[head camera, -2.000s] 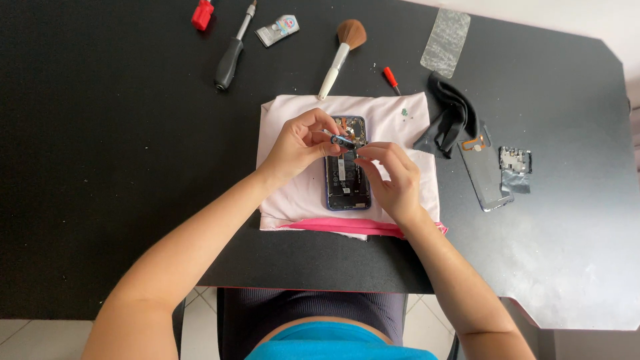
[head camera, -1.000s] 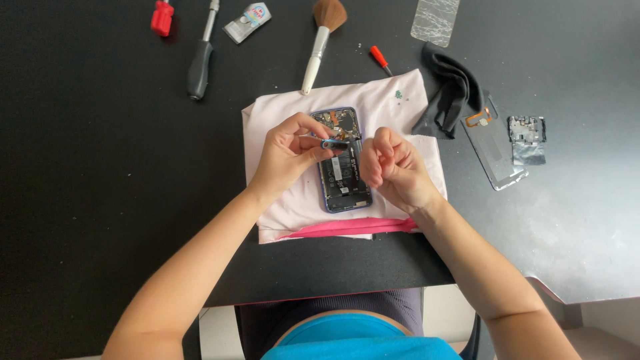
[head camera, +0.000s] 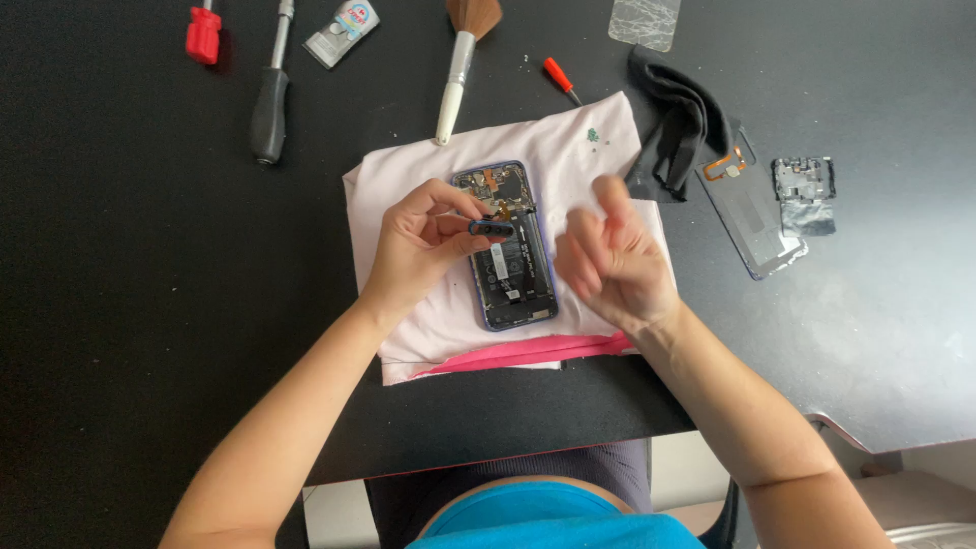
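Observation:
My left hand pinches a small dark camera lens piece with a blue rim between thumb and fingers, above the upper part of an opened smartphone. The phone lies on a folded light pink cloth, its battery and circuit board exposed. To the right of the phone, my right hand is raised over the cloth with fingers curled, palm side up and blurred; nothing is visible in it.
Behind the cloth lie a makeup brush, a small red-handled screwdriver, a black-handled screwdriver, a red-handled tool and a small packet. Rightward are a black cloth, phone back panel, phone part and cracked sheet.
My right hand has moved away from the lens piece, to the right, and its fingers have curled. My left hand still holds the piece over the phone.

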